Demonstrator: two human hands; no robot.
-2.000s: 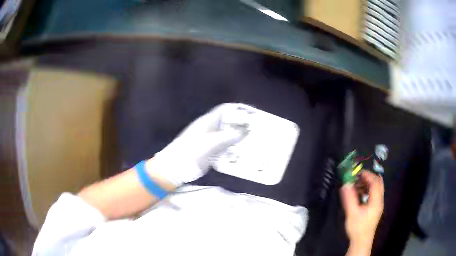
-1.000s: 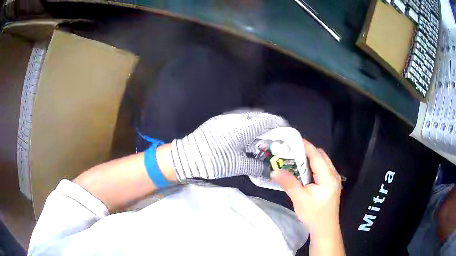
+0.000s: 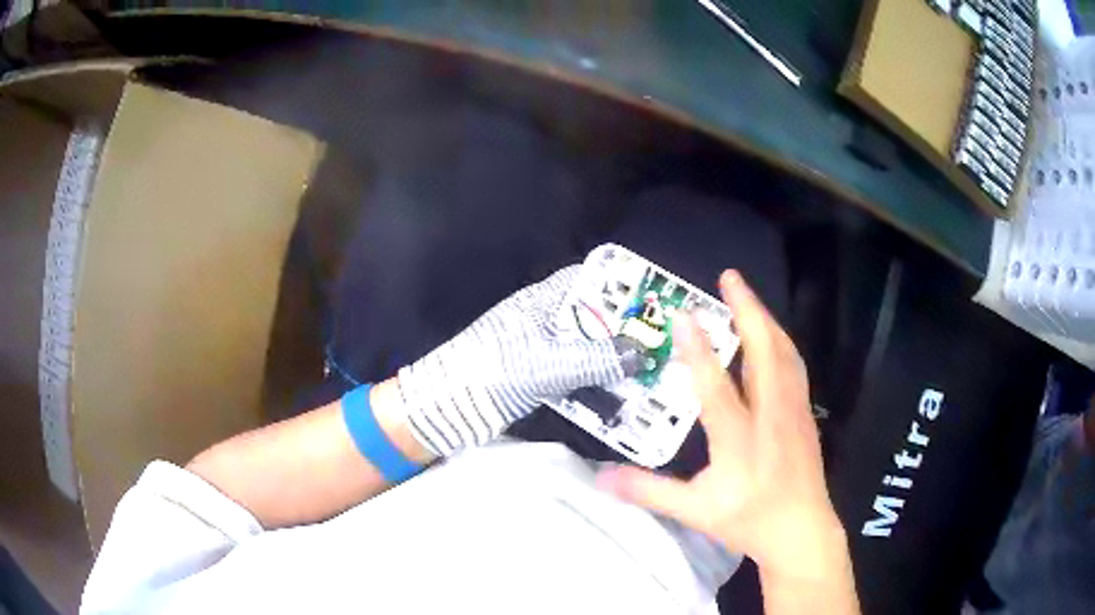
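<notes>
A white housing shell is held over my dark-clad lap, open ribbed side up. A green circuit board with a yellow block lies inside it near the middle. Thin red and dark wires show at the board's left. My left hand, in a striped glove with a blue wrist band, grips the shell's left side, its thumb at the board. My bare right hand is at the shell's right side with fingers spread. Its index and middle fingers reach over the right edge and the board. Whether they press on them is hard to tell.
An open cardboard carton stands at left. A dark green bench curves across the top, with a thin metal tool on it. An insert tray and patterned sheets are upper right. A black "Mitra" lid is at right. Part of another person shows far right.
The circuit board came from the right in my right hand and now lies in the shell. The shell has turned and tilted into fuller view. My right fingers have spread from their closed hold.
</notes>
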